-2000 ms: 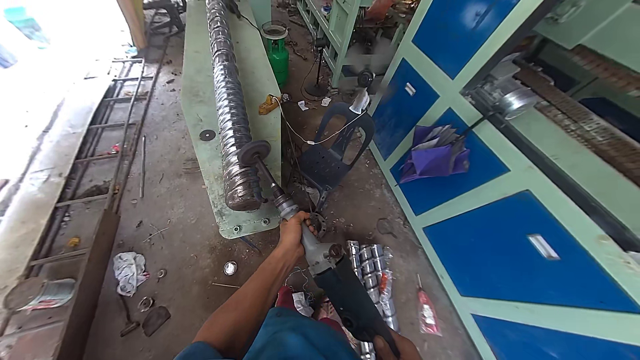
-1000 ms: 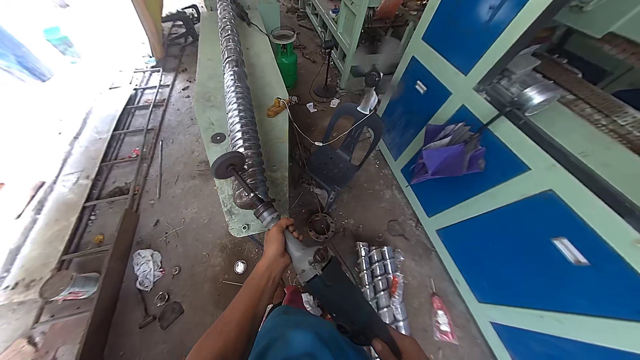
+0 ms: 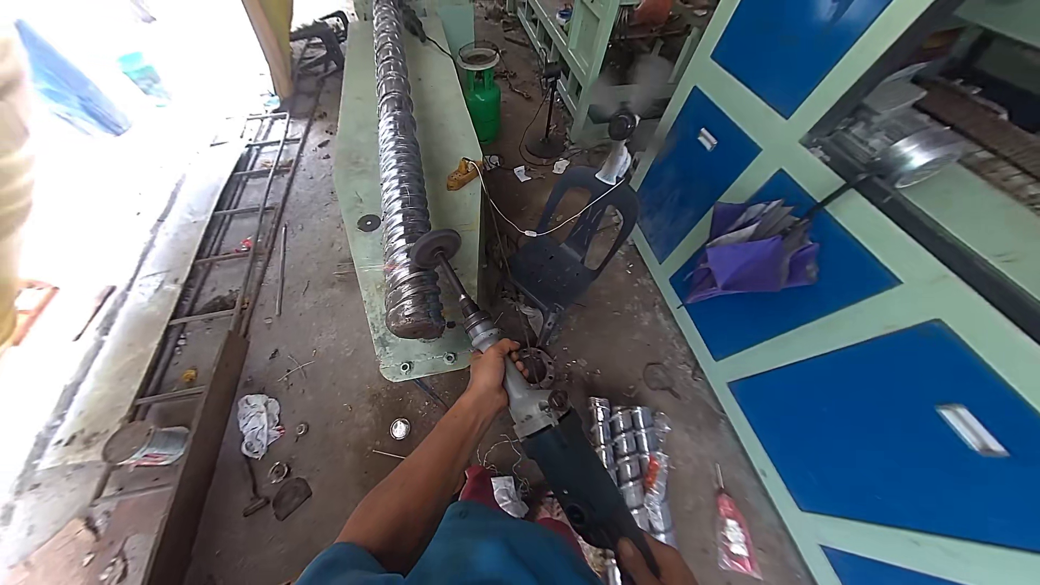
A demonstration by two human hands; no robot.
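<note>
My left hand (image 3: 492, 375) grips the grey metal neck of a long power grinder (image 3: 569, 463). At the grinder's dark rear body, near the bottom edge, my right hand (image 3: 650, 562) is closed round the handle. A dark round disc (image 3: 435, 249) on the tool's shaft lies over the right side of a shiny spiral metal screw shaft (image 3: 401, 154), near its lower end. Whether disc and metal touch, I cannot tell. The screw shaft rests lengthwise on a pale green metal plate (image 3: 455, 106).
A dark plastic chair (image 3: 552, 272) stands right of the plate, with a fan (image 3: 621, 134) behind it. Blue-panelled green cabinets (image 3: 886, 422) line the right. Shiny wrapped cylinders (image 3: 630, 455) lie beside the grinder. A metal ladder (image 3: 244, 211) lies left; a green gas cylinder (image 3: 483, 106) stands beyond.
The disc was over the screw shaft two seconds ago, stood off its left side one second ago, and is now over its right side. Both hands have stayed on the grinder.
</note>
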